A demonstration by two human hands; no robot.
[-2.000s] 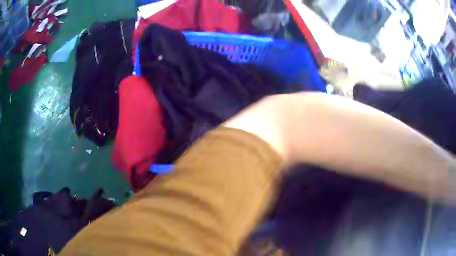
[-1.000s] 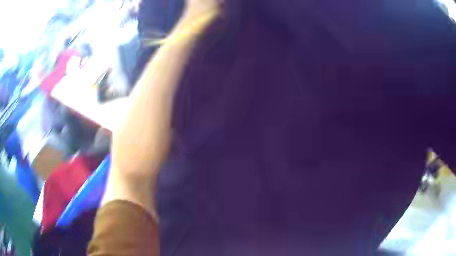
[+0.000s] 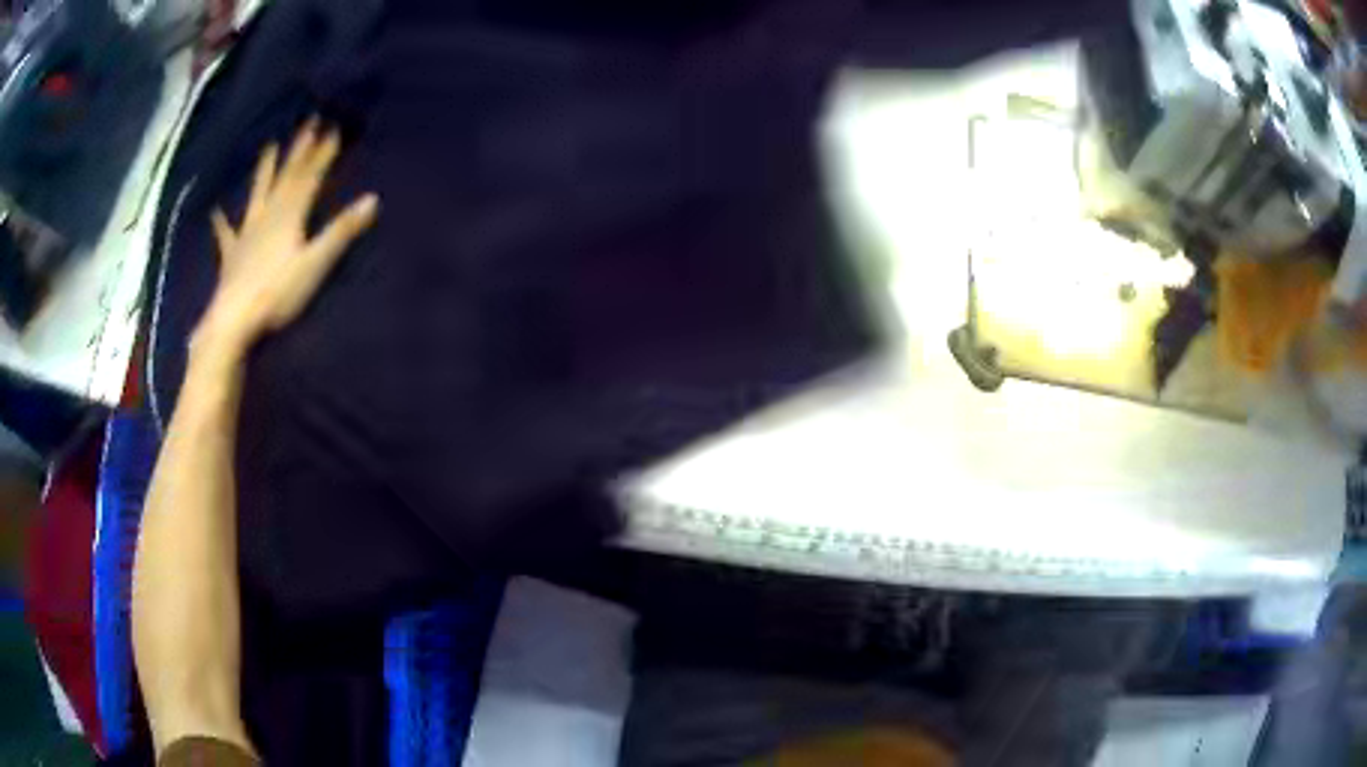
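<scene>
A large navy-black garment piece (image 3: 570, 270) lies spread over the left and middle of the white table. My left hand (image 3: 278, 247) rests on its left part, palm down with fingers spread, not gripping. A thin white line runs along the cloth's left edge. The sewing machine head (image 3: 1237, 143) is at the upper right, over the brightly lit, yellowish needle plate (image 3: 1072, 337). The cloth's right edge lies left of the plate, apart from the needle area. A blurred pale-orange patch at the right rim may be part of my right hand; I cannot tell.
A measuring tape (image 3: 900, 555) runs along the table's front edge. An orange tuft (image 3: 1267, 307) hangs beside the needle area. A blue crate (image 3: 427, 682) and red cloth (image 3: 63, 562) are at lower left. Pale flat pieces (image 3: 552, 674) lie below the table edge.
The view has swung from the crate to the machine table. The dark cloth, which filled most of the view, now lies lower on the table. My left hand has come into full view on it.
</scene>
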